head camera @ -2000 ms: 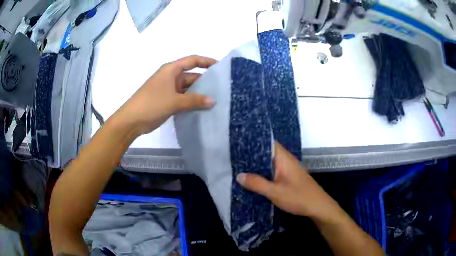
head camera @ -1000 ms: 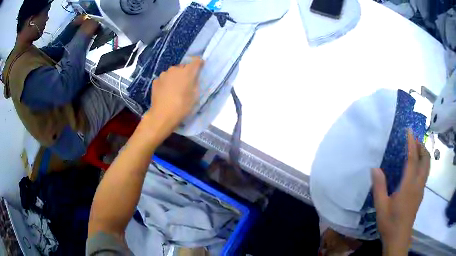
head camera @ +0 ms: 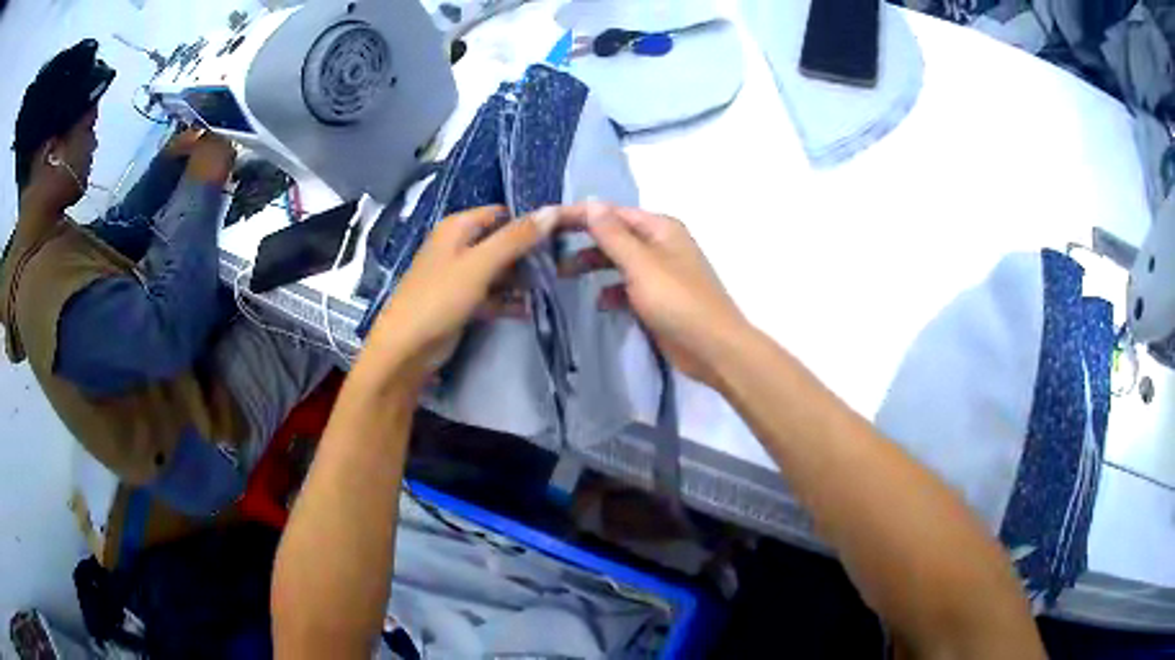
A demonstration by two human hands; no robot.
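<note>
My left hand (head camera: 470, 277) and my right hand (head camera: 644, 264) meet over a stack of pale pocket bags with speckled dark blue denim facings (head camera: 554, 129) at the left of the table. Both hands grip the pale cloth at their fingertips, and its folded edges hang down between them; exactly how many layers each holds cannot be told. Another pale pocket bag with denim facing (head camera: 973, 374) lies at the right, beside the sewing machine (head camera: 1153, 277), untouched by either hand.
A smartphone (head camera: 841, 39) lies on pale pieces at the back. Dark and blue snips (head camera: 631, 43) lie on pale cloth. A dark strap (head camera: 668, 432) hangs over the edge. A blue-rimmed crate (head camera: 554, 548) is below. A person (head camera: 142, 310) works at the left near a dark tablet-like object (head camera: 303, 248).
My right hand has moved left from the pocket bag by the machine to the left stack. My left hand has closed on cloth there, and the stack's pieces are now lifted and folded.
</note>
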